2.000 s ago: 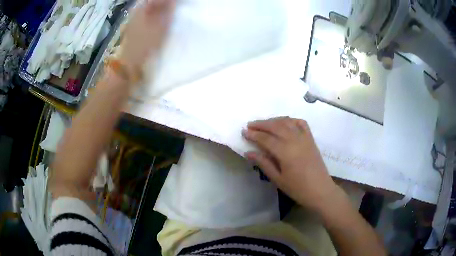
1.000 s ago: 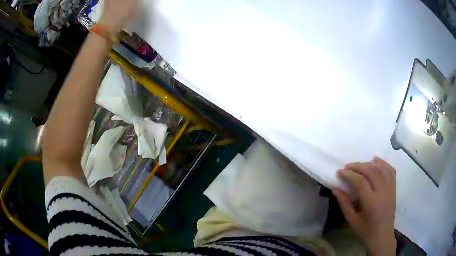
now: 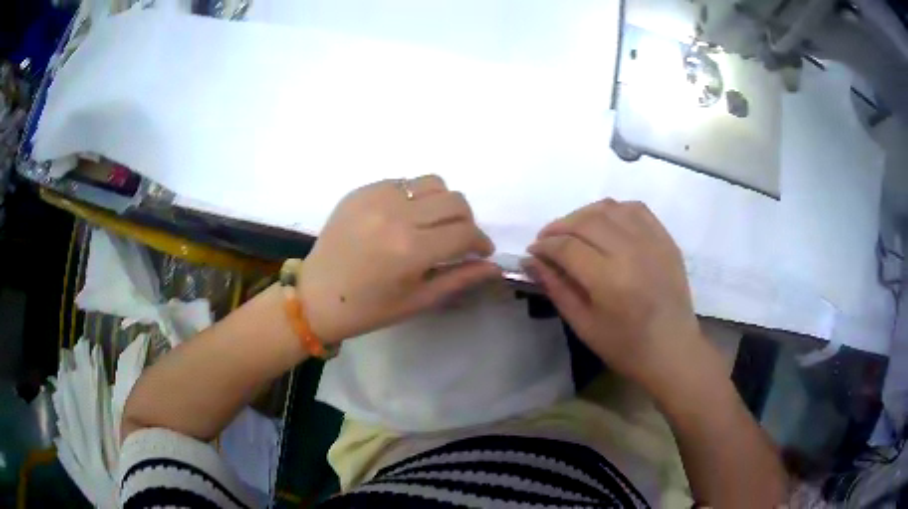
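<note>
A large white fabric panel [image 3: 299, 109] lies over the table from the far left to the front edge. My left hand [image 3: 398, 254] and my right hand [image 3: 617, 283] are close together at the table's front edge, fingertips pinching a small folded bit of the panel's edge between them. White cloth [image 3: 453, 358] lies on the lap below the hands. The sewing machine head [image 3: 767, 35] is at the upper right, its lamp lighting the needle plate [image 3: 703, 80] in the machine bed [image 3: 687, 129]. No cloth shows on the bed.
A yellow tube frame [image 3: 149, 237] runs below the table's left end. White pieces [image 3: 85, 413] hang at the lower left. The side tray [image 3: 114, 179] is partly covered by the panel. A printed ruler strip [image 3: 757, 288] runs along the front edge at right.
My left hand has come from the upper left to the front edge beside my right hand. The panel now lies spread over the left side and part of the tray. The view has swung back right.
</note>
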